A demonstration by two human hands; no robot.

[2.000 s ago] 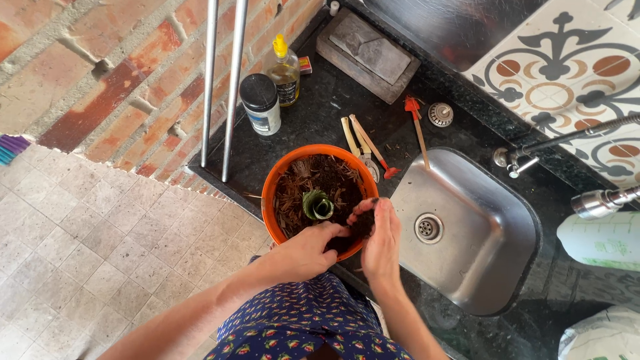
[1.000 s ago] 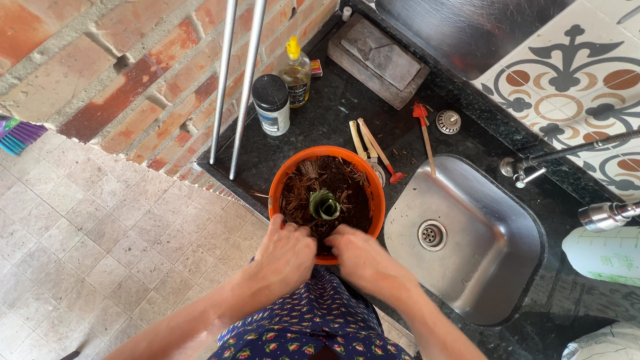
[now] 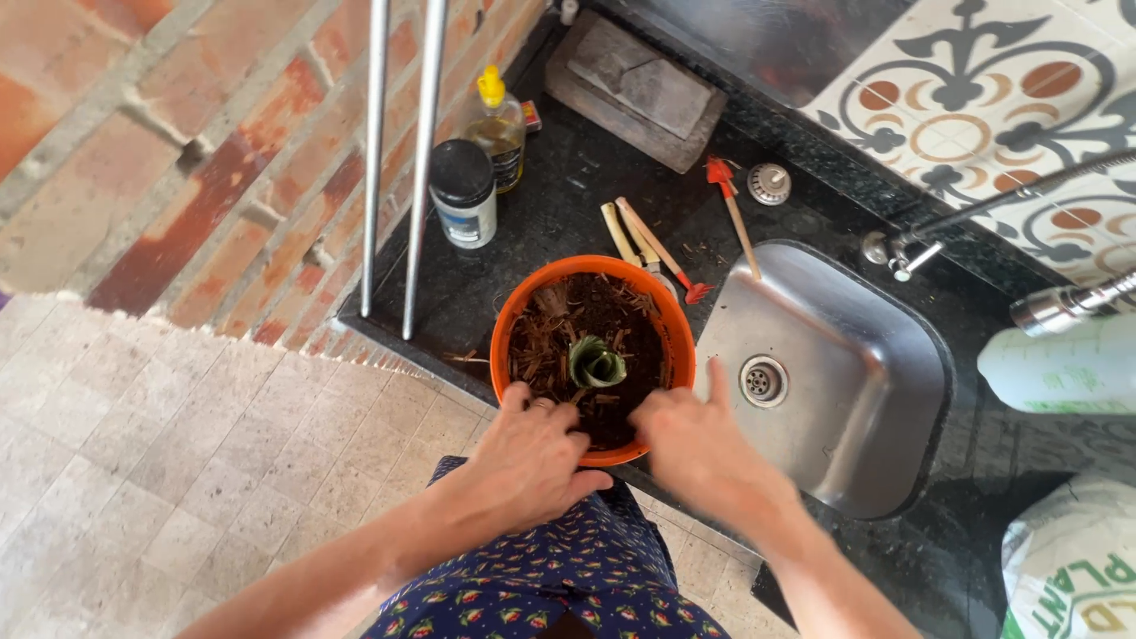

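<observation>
An orange plastic pot (image 3: pixel 502 342) stands at the counter's front edge, left of the sink. Dark soil with bark chips (image 3: pixel 550 333) fills it around a rolled green leafy plant (image 3: pixel 596 362) near the middle. My left hand (image 3: pixel 535 453) reaches over the near left rim, its fingertips on the bark and soil. At the near right rim is my right hand (image 3: pixel 683 435), slightly blurred, with the index finger stretched out and other fingers bent down inside the rim. Whether either hand pinches any soil or bark cannot be told.
Behind the pot lie pruning shears with pale handles (image 3: pixel 621 235), a small red rake (image 3: pixel 666 253) and a small red shovel (image 3: pixel 732 209). A black-lidded jar (image 3: pixel 463 193), an oil bottle (image 3: pixel 497 133) and metal poles (image 3: pixel 417 177) stand left. The steel sink (image 3: pixel 852 399) is right.
Two seconds ago both hands were close together at the pot's near right side. Now they are apart, the left one at the near left rim. Bark pieces show nearer the plant's front.
</observation>
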